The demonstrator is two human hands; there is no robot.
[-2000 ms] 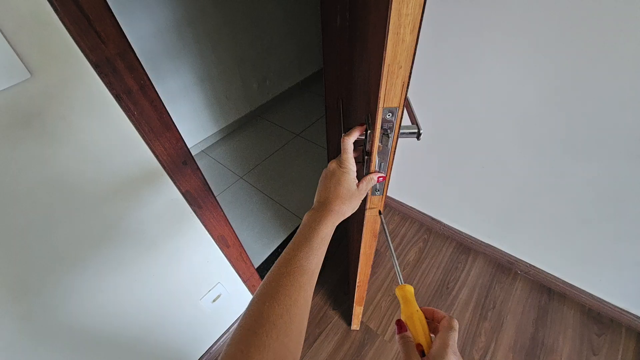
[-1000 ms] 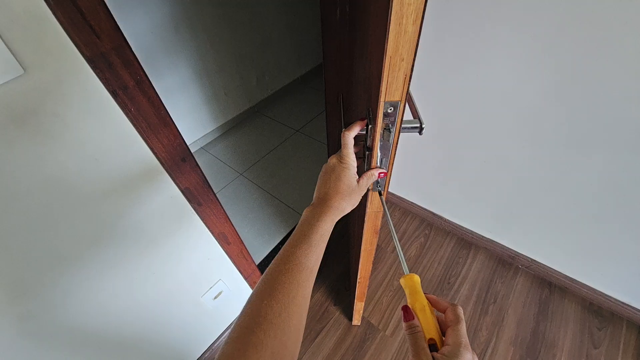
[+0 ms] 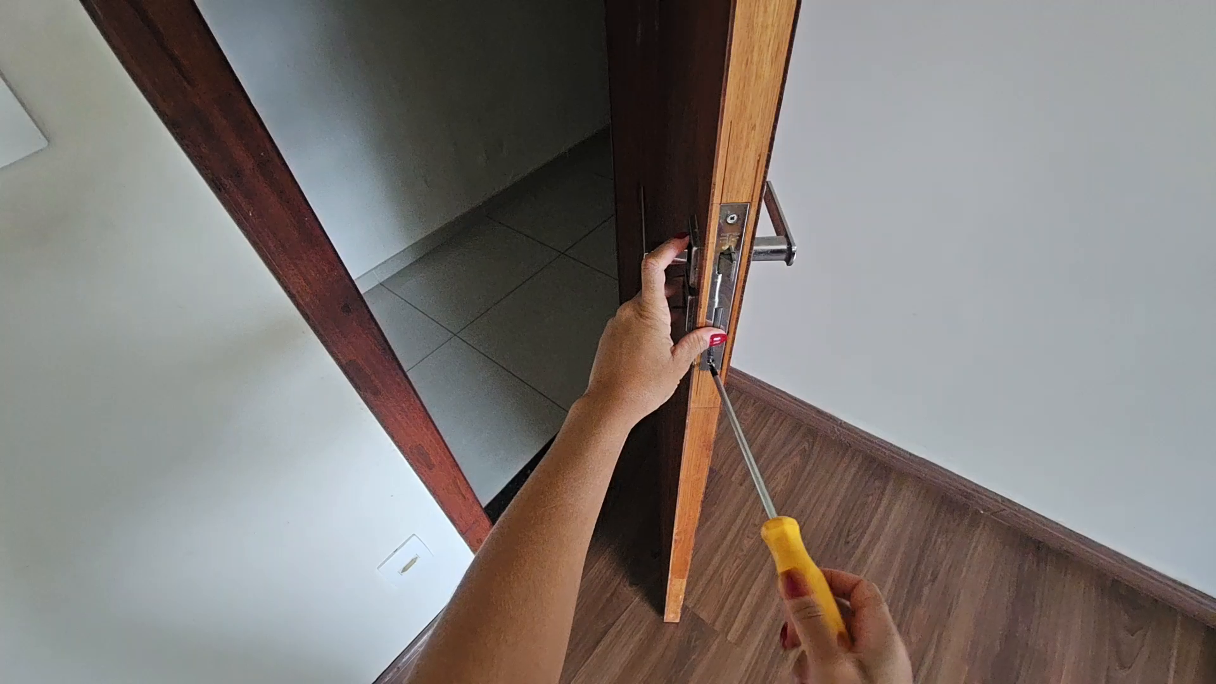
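Note:
A wooden door (image 3: 698, 494) stands ajar, its narrow edge towards me. Set in that edge is the metal faceplate of a mortise lock (image 3: 730, 220), with a screw at its top. My left hand (image 3: 646, 351) grips the door at the lock: the thumb lies on the lower faceplate, a finger reaches to the handle side, and other fingers are hidden. My right hand (image 3: 845, 627) holds a screwdriver by its yellow handle (image 3: 796, 560). The screwdriver's tip meets the lower end of the faceplate, just below my left thumb. A metal lever handle (image 3: 774, 249) sticks out on the right face.
A dark red wooden door frame (image 3: 313, 275) slants down on the left, beside a pale wall with a white wall plate (image 3: 406, 559). Grey floor tiles (image 3: 475, 275) lie beyond the doorway. Wood-look flooring (image 3: 912, 551) and a brown baseboard (image 3: 950, 475) run along the right wall.
The screwdriver tip has moved up from below the faceplate to its lower end, and my right hand has moved up and right with it. My left hand keeps its place on the lock.

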